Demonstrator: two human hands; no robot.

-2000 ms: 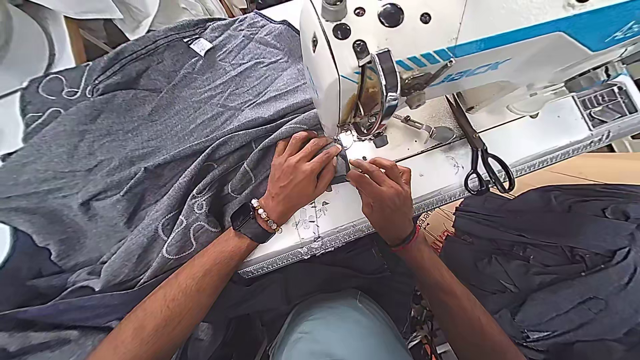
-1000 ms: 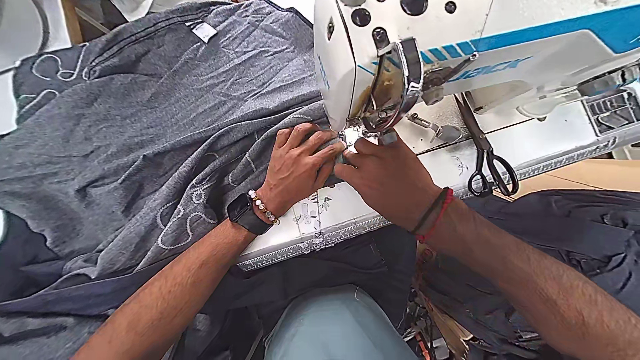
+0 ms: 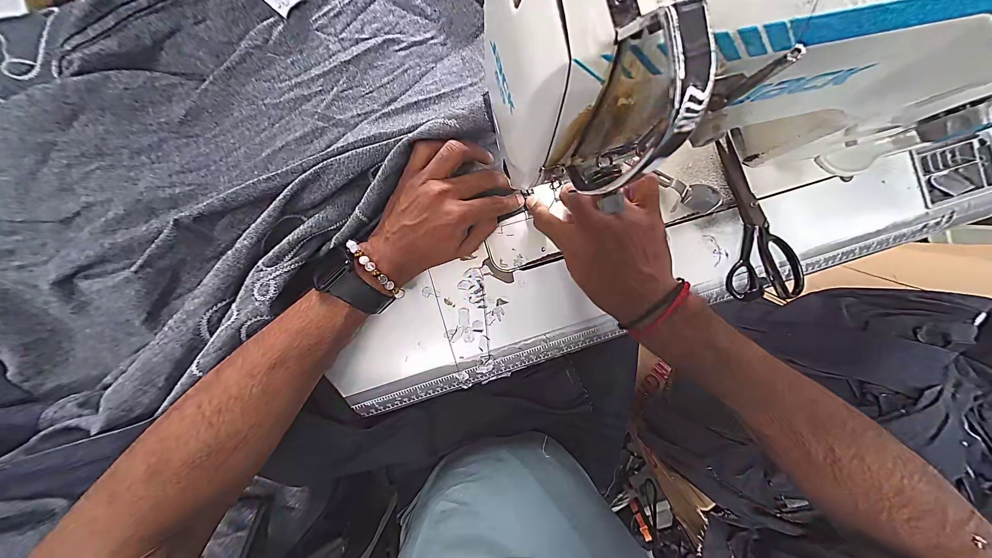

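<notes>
A white Jack sewing machine stands over the table, its needle area partly hidden by its guard and my fingers. Beside the needle area, my left hand lies with bent fingers against the gathered edge of a grey knit fabric, fingertips at the presser foot. My right hand is just right of it, thumb and index finger close to the same spot under the machine head. What the right fingertips hold, if anything, is hidden. The grey fabric spreads over the left side, with pale looped stitching on it.
Black-handled scissors lie on the machine bed at the right, blades under the arm. Thread bits and scraps are scattered before my hands. A measuring tape runs along the table's front edge. Dark cloth is heaped at the lower right.
My right hand has moved up and in under the machine head since two seconds ago, when its fingers were at a small piece of grey fabric. My left hand stays near the needle area.
</notes>
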